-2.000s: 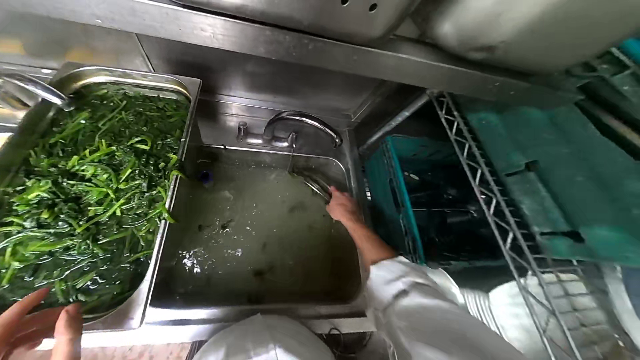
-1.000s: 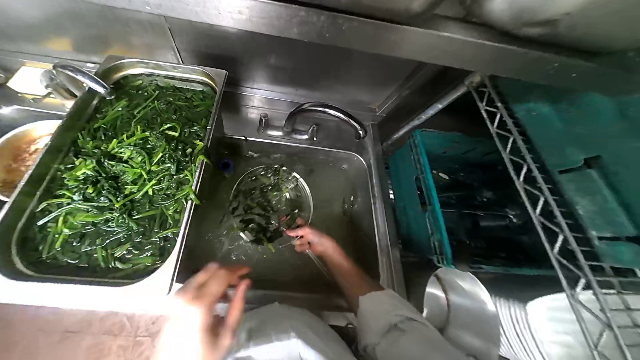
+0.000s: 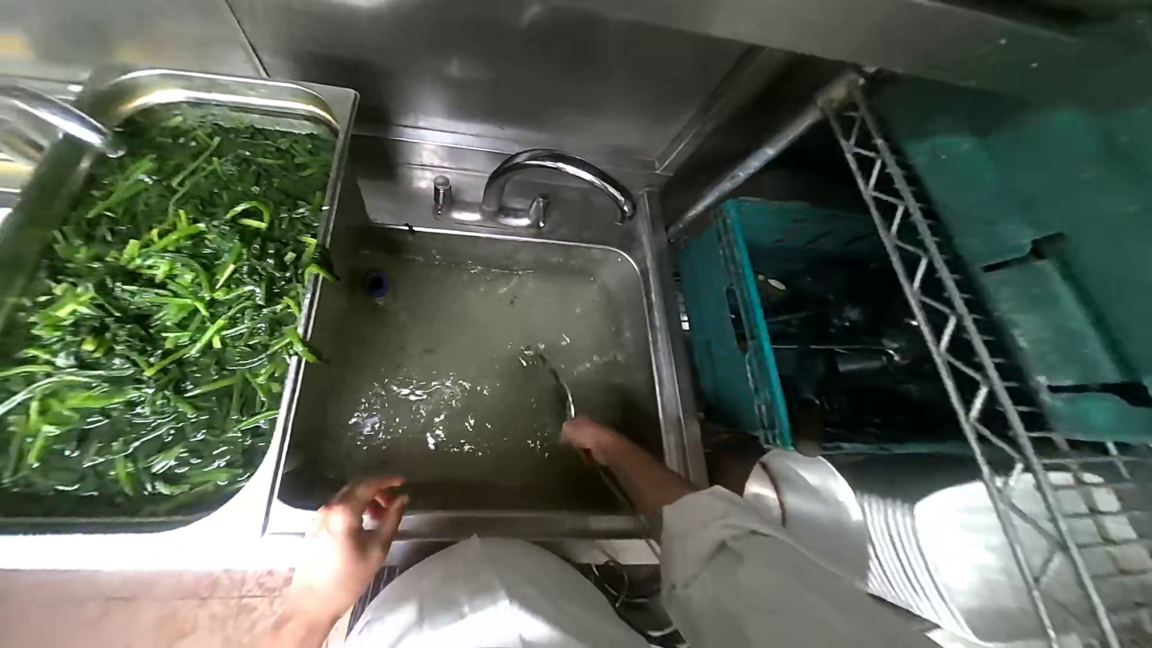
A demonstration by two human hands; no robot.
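My right hand [image 3: 589,438] grips the handle of a metal strainer [image 3: 562,387], whose head is under the cloudy water of a stainless steel sink [image 3: 661,360]. My left hand [image 3: 355,522] hovers over the sink's front left edge, fingers apart and curled, holding nothing; a dark scrap clings near a fingertip. To the left, a deep steel pan [image 3: 310,315] holds chopped leafy greens [image 3: 180,297] in water, with a few stems hanging over its right rim.
A chrome faucet [image 3: 558,162] arches over the sink's back. A blue object [image 3: 376,284] lies in its back left corner. Right of it stand a teal plastic crate [image 3: 729,315], a wire shelf frame [image 3: 945,342] and stacked white plates [image 3: 909,549]. Another spout [image 3: 63,117] overhangs the pan.
One second ago the round strainer showed at the surface with dark leaf pieces in it; now its head is underwater. My left hand has moved left, to the sink's front left corner.
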